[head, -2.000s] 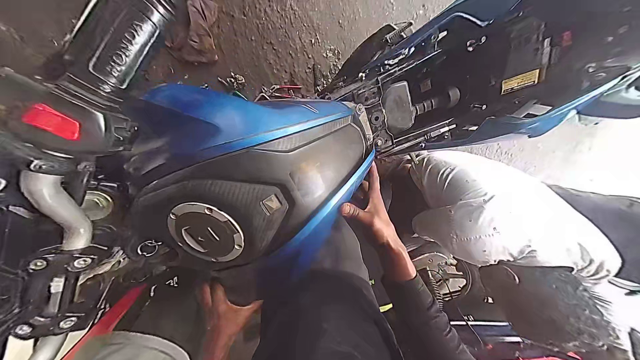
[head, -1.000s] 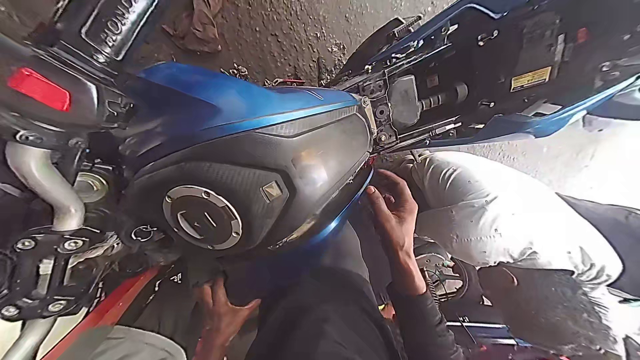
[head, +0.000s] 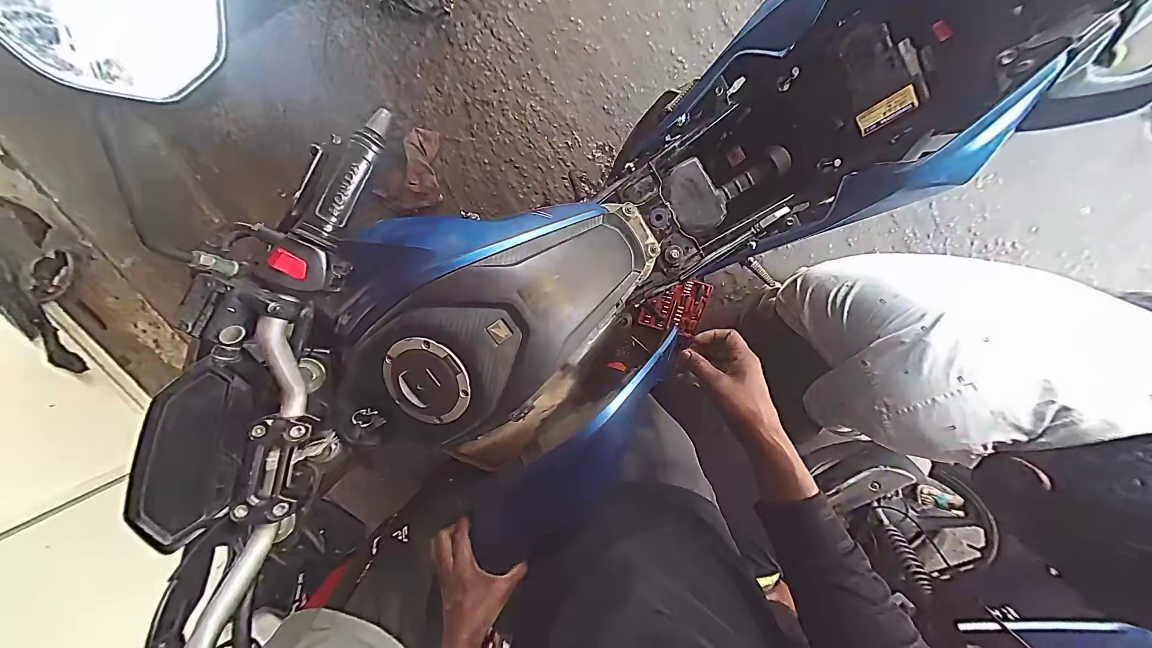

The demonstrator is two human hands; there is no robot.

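Note:
My right hand [head: 731,371] pinches the narrow rear tip of a blue plastic motorcycle side panel [head: 632,385] between thumb and fingers. At the panel's darker front part, low in view, is my left hand [head: 475,576], thumb spread from the fingers, gripping its edge; some fingertips are hidden. The panel stands apart from the black fuel tank cover [head: 562,279], and a dusty tan tank side [head: 540,409] shows in the gap. A round fuel cap [head: 427,381] sits in the cover.
A red case of small bits [head: 677,308] lies on the floor beyond the panel tip. Handlebars [head: 286,369] and a mirror [head: 117,40] are at left. The uncovered tail [head: 810,99] extends upper right. A person in a white garment [head: 954,351] is close at right, beside another motorcycle's wheel [head: 954,522].
The blue side panel has come away from the tank cover at its rear, with my right hand on its tip. A gap is now exposed there. The view has shifted and shows more at left.

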